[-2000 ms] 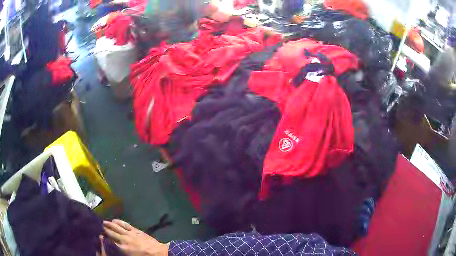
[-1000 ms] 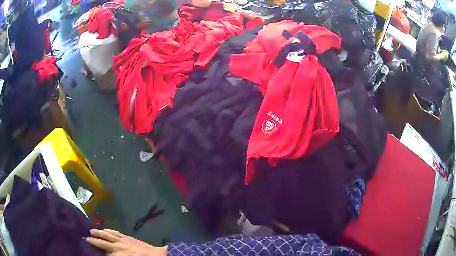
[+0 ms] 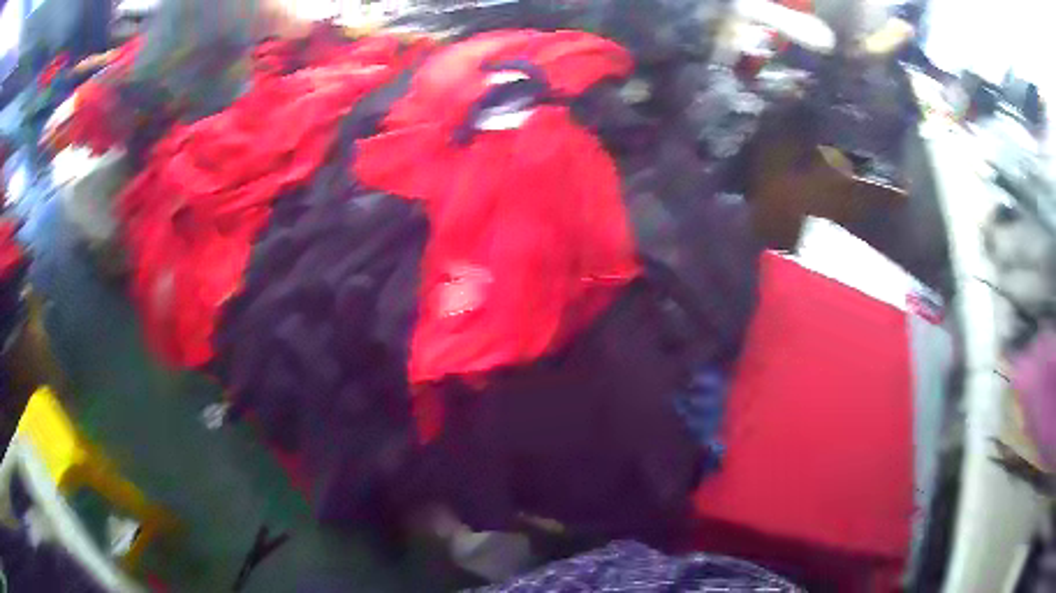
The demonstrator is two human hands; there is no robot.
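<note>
No hand shows now. Only a dark patterned sleeve (image 3: 643, 573) shows at the bottom edge. In front lies a large heap of black garment pieces (image 3: 330, 336). A red garment piece (image 3: 521, 220) with a blurred pale chest mark and dark collar lies on top of it. More red pieces (image 3: 214, 185) lie on the heap's left side. The picture is blurred.
A flat red rectangle (image 3: 822, 405) stands right of the heap, beside a cream table edge (image 3: 979, 463). A yellow stool (image 3: 52, 440) and white bin rim (image 3: 64, 527) are at lower left. A black strip (image 3: 261, 550) lies on the green floor (image 3: 127, 405).
The view has turned right, so the heap and bin have shifted left in the picture. The hand seen earlier on the black cloth at the bin is out of view.
</note>
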